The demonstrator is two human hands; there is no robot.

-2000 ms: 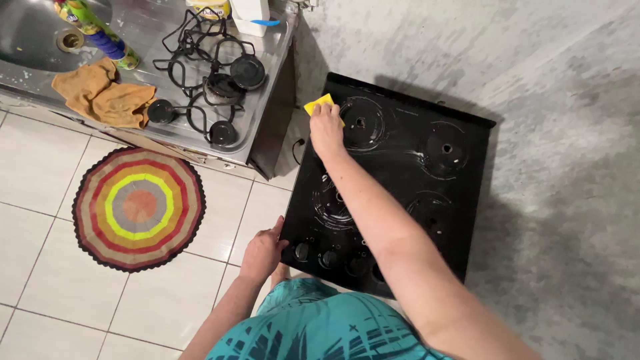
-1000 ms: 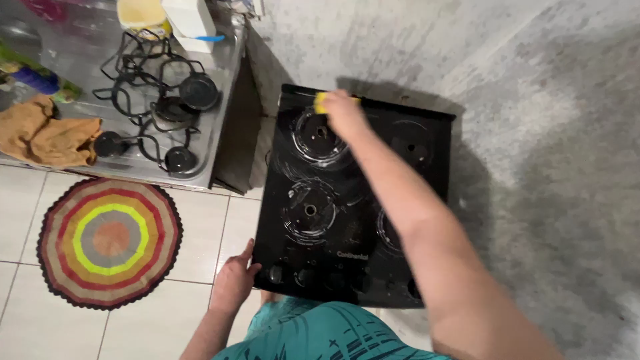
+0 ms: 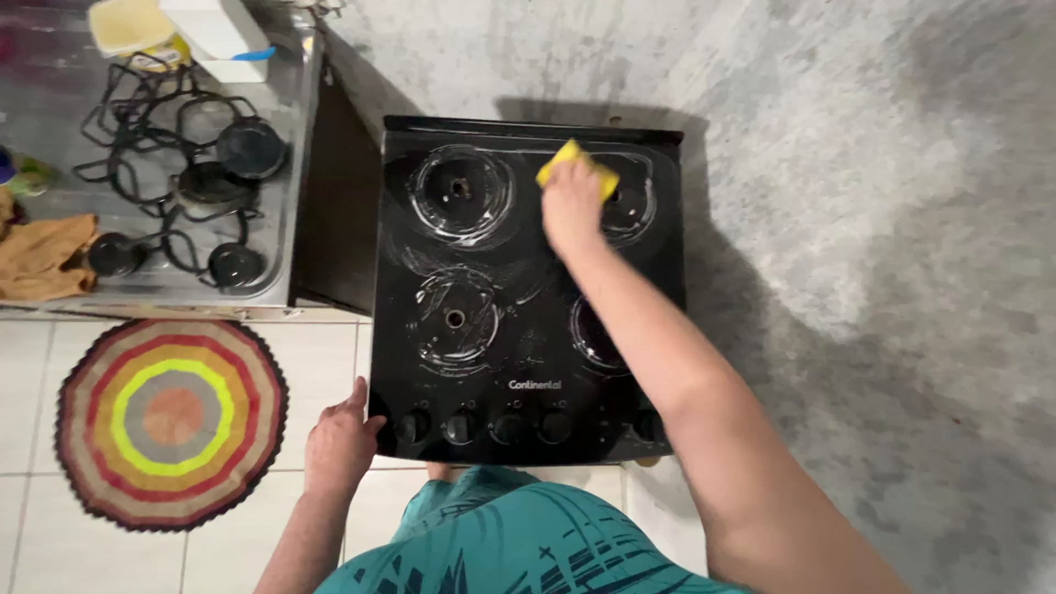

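Note:
My right hand [image 3: 573, 206] presses a yellow sponge [image 3: 612, 183] on the black Continental stove top [image 3: 536, 247], at the left edge of the back right burner well. Whitish, foamy smears ring the burner wells and streak the surface between them. Along the front edge sits a row of black knobs [image 3: 511, 427]. My left hand [image 3: 342, 441] rests at the stove's front left corner, thumb against the side and fingers apart, holding nothing. The front right well is partly hidden by my right forearm.
Left of the stove, a steel sink counter [image 3: 280, 272] carries black pan grates [image 3: 124, 177], burner caps [image 3: 252, 148], an orange cloth [image 3: 45, 256], a yellow tub [image 3: 136, 29] and a white container [image 3: 219, 33]. A round striped rug [image 3: 173, 417] lies on the tiles. A grey wall [image 3: 825, 165] borders the stove.
My right hand has moved the sponge from the back left corner along the back to the back right burner well. My left hand stays at the front left corner.

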